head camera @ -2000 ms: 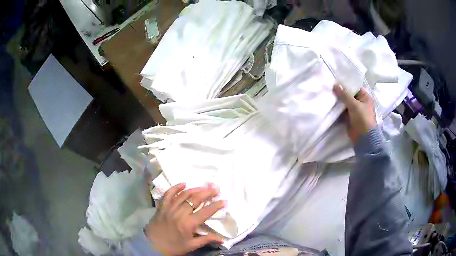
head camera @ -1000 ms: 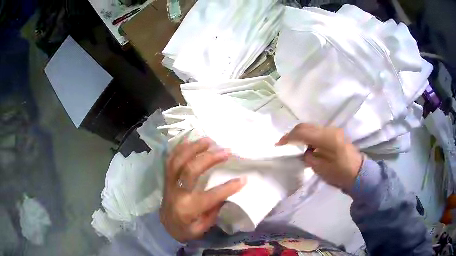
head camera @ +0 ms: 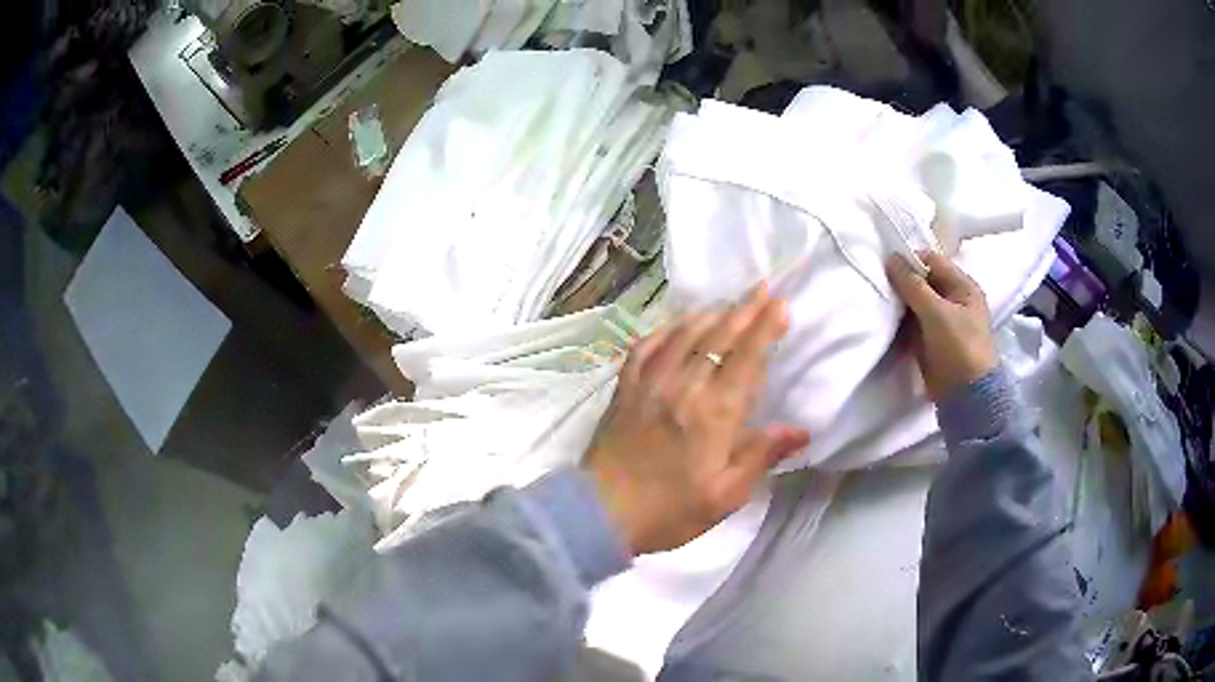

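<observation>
White garment panels [head camera: 786,200] lie in a large loose pile in front of me, fanned to the right. My right hand [head camera: 943,313] holds the edge of the upper panels between thumb and fingers at the pile's right side. My left hand [head camera: 700,413] lies flat and spread, palm down, over the middle of the pile, slightly blurred. What is under its palm is hidden. Stacked white pieces [head camera: 440,420] with fanned edges lie left of and partly beneath my left forearm. Another white stack [head camera: 493,187] lies behind them.
A brown board [head camera: 313,200] and a sewing machine [head camera: 260,40] are at the back left. A pale rectangle [head camera: 147,327] stands above the floor at left. More white cloth [head camera: 300,573] is at lower left. An orange object [head camera: 1169,560] and clutter are at right.
My left hand has moved up and right from the near edge onto the middle of the pile. My right hand has moved from the near layers to the upper right panels.
</observation>
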